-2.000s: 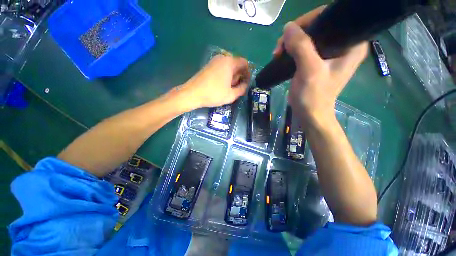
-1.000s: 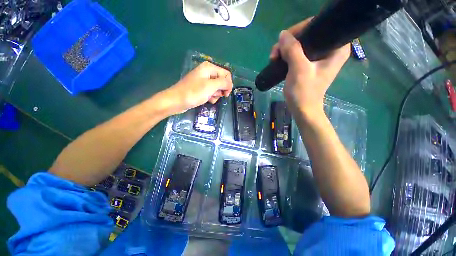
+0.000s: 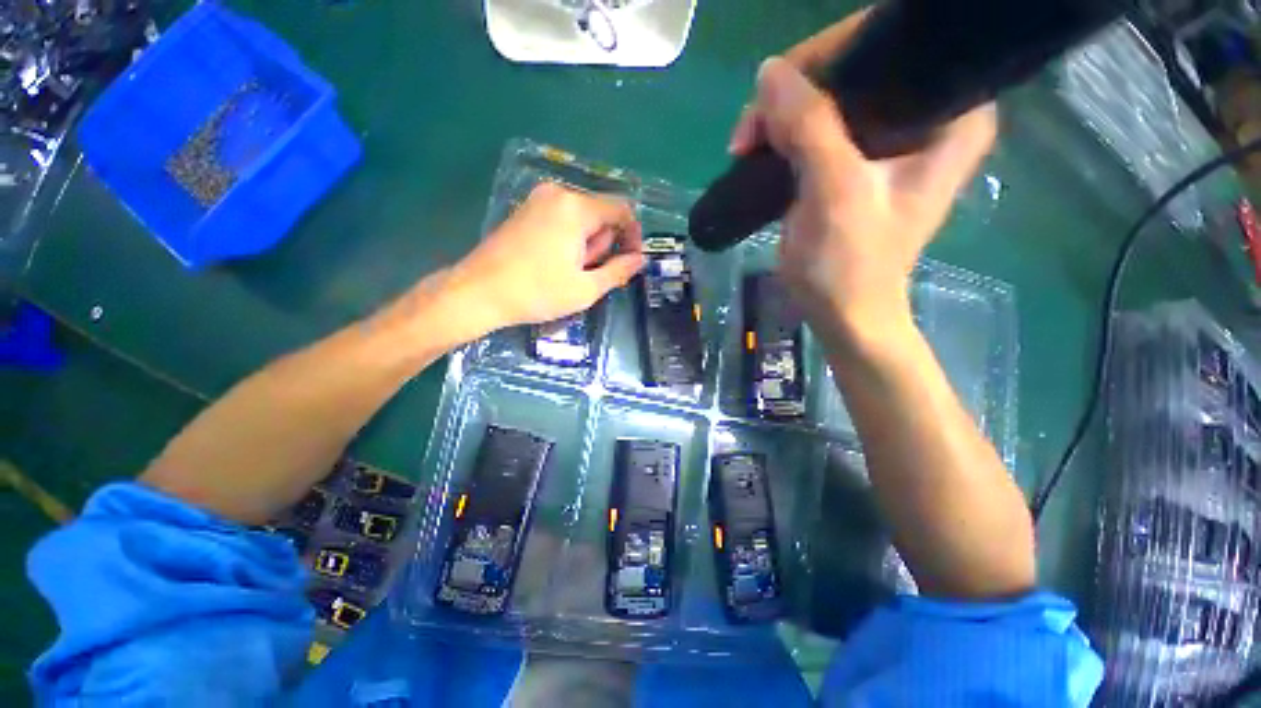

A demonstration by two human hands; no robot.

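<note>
My right hand (image 3: 864, 208) is closed around the thick black electric screwdriver (image 3: 954, 69). Its nose is near the top of a phone assembly (image 3: 671, 325) in the upper row of the clear blister tray (image 3: 1003, 346); whether its bit touches cannot be seen. My left hand (image 3: 560, 256) has its fingertips at that phone's upper end and partly covers another phone (image 3: 563, 342). Any screw in the fingers is too small to tell. A third phone (image 3: 774, 346) lies to the right. The lower row holds three phones, back side up (image 3: 643, 526).
A blue screw bin (image 3: 297, 173) with tiny screws is at upper left. A white fan base (image 3: 650, 35) is at the top. Stacked blister trays (image 3: 1189, 512) and a black cable (image 3: 1106, 360) are at right. A second phone tray (image 3: 360, 526) is at lower left.
The view has shifted, so the bin and tray appear further left than at first. The screwdriver nose has moved off the phone's top end. The left fingertips now reach that phone's upper end.
</note>
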